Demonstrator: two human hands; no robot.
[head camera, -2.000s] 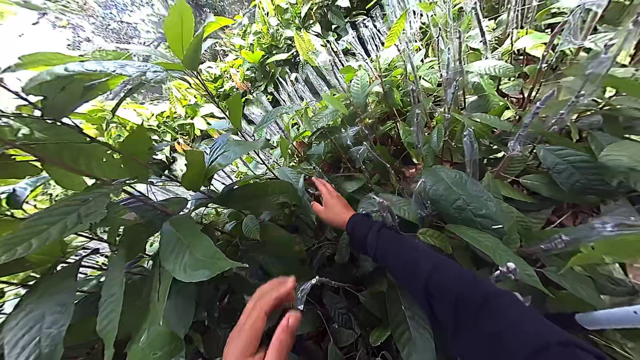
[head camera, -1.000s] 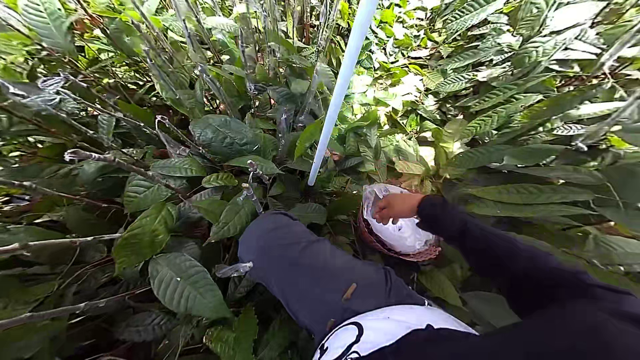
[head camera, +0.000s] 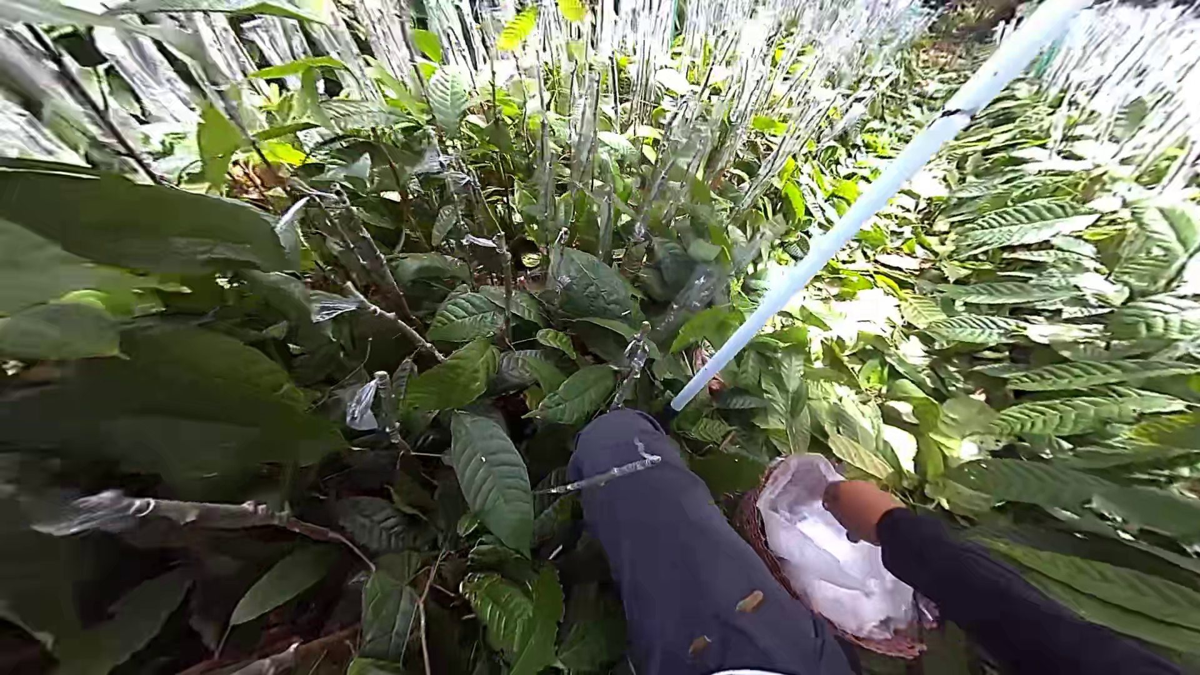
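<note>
My right hand (head camera: 858, 511), in a dark sleeve, reaches over the edge of a woven basket (head camera: 764, 534) lined with white plastic (head camera: 834, 562). Its fingers dip into the liner, and whether they grasp anything there cannot be told. The basket stands at the lower right, beside my leg in dark trousers (head camera: 680, 553). My left hand is out of view. Left of the knee, cut stems wrapped in clear plastic film (head camera: 364, 408) rise among broad green leaves (head camera: 492, 478).
A pale blue pole (head camera: 816, 258) slants from beside my knee to the upper right. Rows of plastic-wrapped plant stems (head camera: 581, 122) fill the background. A bare branch (head camera: 216, 514) juts in at the lower left, and leafy plants (head camera: 1078, 384) crowd the right side.
Two seconds ago both hands were among the leaves; my right hand was at the basket one second ago and is still there. My left hand has left the view. The view has swung considerably.
</note>
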